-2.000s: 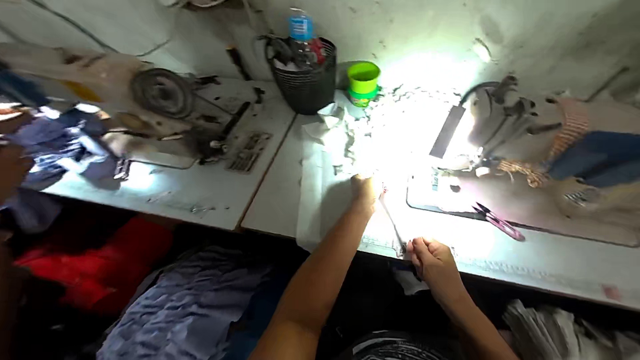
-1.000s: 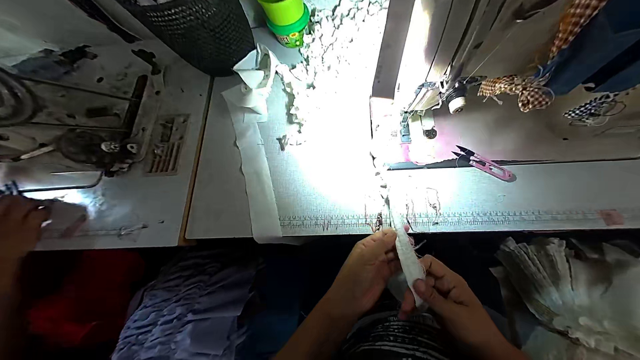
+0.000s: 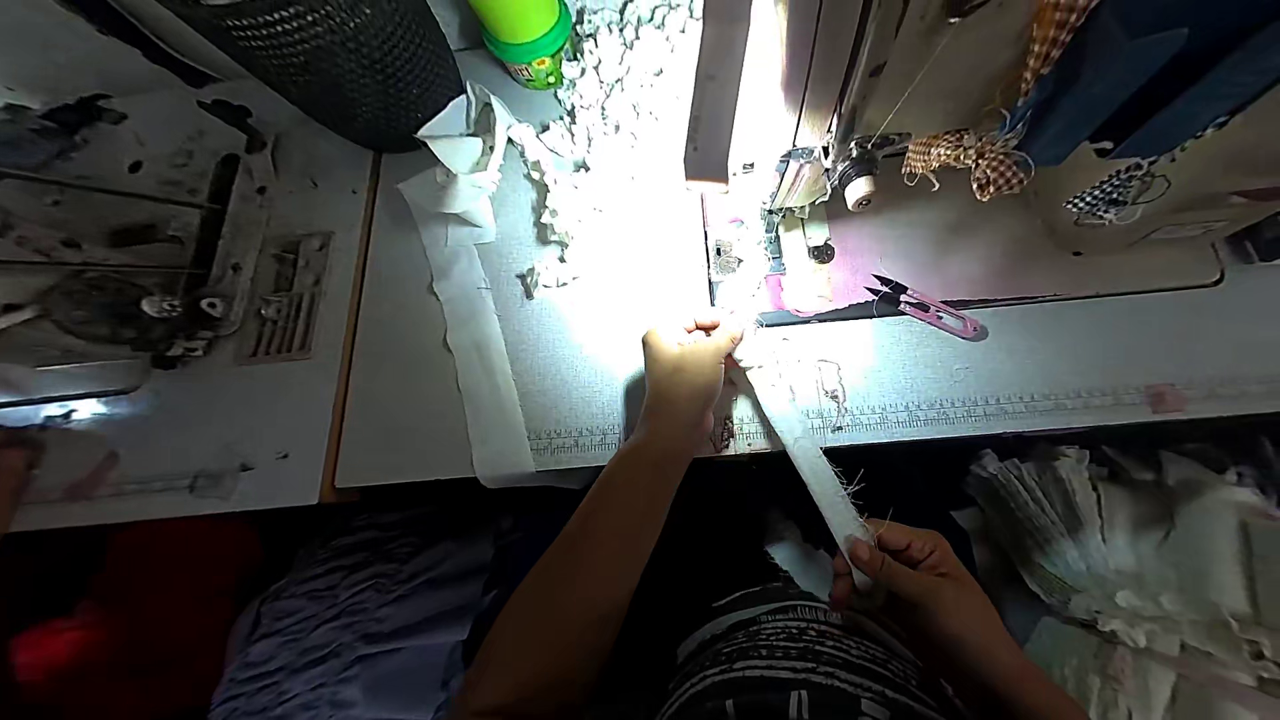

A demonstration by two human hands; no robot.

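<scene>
A narrow white fabric strip [image 3: 805, 440] with frayed edges slants from the sewing machine's presser foot [image 3: 790, 250] down over the table's front edge. My left hand [image 3: 688, 375] grips its upper end just in front of the foot, where glare hides the exact hold. Lower right, beyond the edge, my right hand [image 3: 900, 570] pinches the strip's lower end between thumb and fingers. Pink-handled thread snips [image 3: 930, 312] lie right of my left hand. Another white fabric strip [image 3: 478, 350] lies flat to the left, crumpled at its top.
Small white gathered pieces [image 3: 600, 130] are heaped behind my left hand, beside a green container [image 3: 525, 40] and a black basket [image 3: 340, 70]. A printed ruler [image 3: 950, 408] runs along the front edge. A co-worker's hand [image 3: 15, 465] is at far left; pale fabric bundles [image 3: 1130, 560] lie lower right.
One second ago both hands were close together on the strip below the table edge. My left hand has moved up to the presser foot; my right remains low, and the strip is stretched between them.
</scene>
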